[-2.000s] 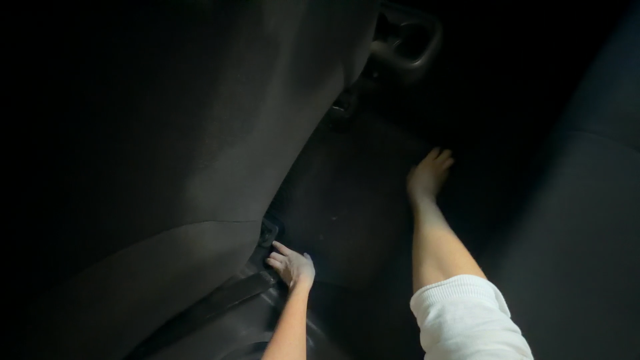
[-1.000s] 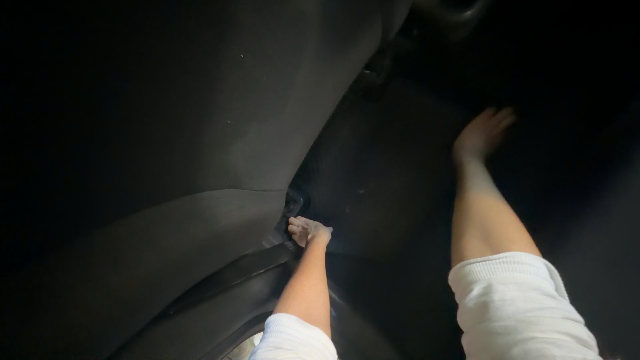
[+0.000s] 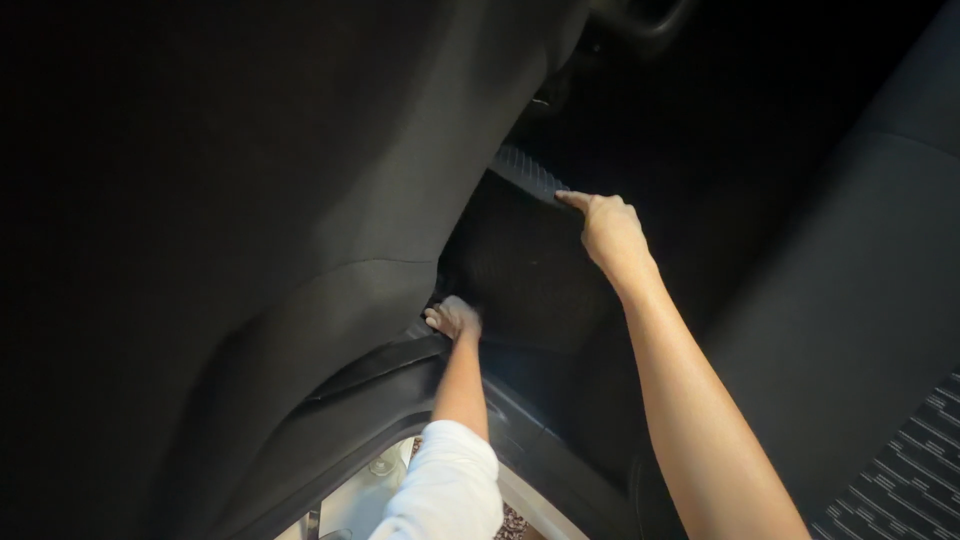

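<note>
In a dark car footwell lies a black floor mat (image 3: 536, 277). A lighter ribbed strip (image 3: 529, 174) shows along its far edge, which looks turned up. My right hand (image 3: 613, 231) is at the right end of this strip, fingers curled, with the edge pinched at the fingertips. My left hand (image 3: 454, 318) is low at the near left corner of the mat, between the seat base and the door sill. Its fingers are curled and slightly blurred; whether they hold the mat's corner cannot be told.
A dark seat back (image 3: 375, 187) fills the left side. On the right is another seat (image 3: 840, 300) with a patterned fabric panel (image 3: 900, 465). The door sill trim (image 3: 375, 397) runs below my left hand, with gravel (image 3: 512, 521) outside. A curved plastic console part (image 3: 652, 30) is at the top.
My right hand has moved left and toward the seat back, onto the mat's edge. The ribbed strip now shows. My left hand stays by the seat base and sill.
</note>
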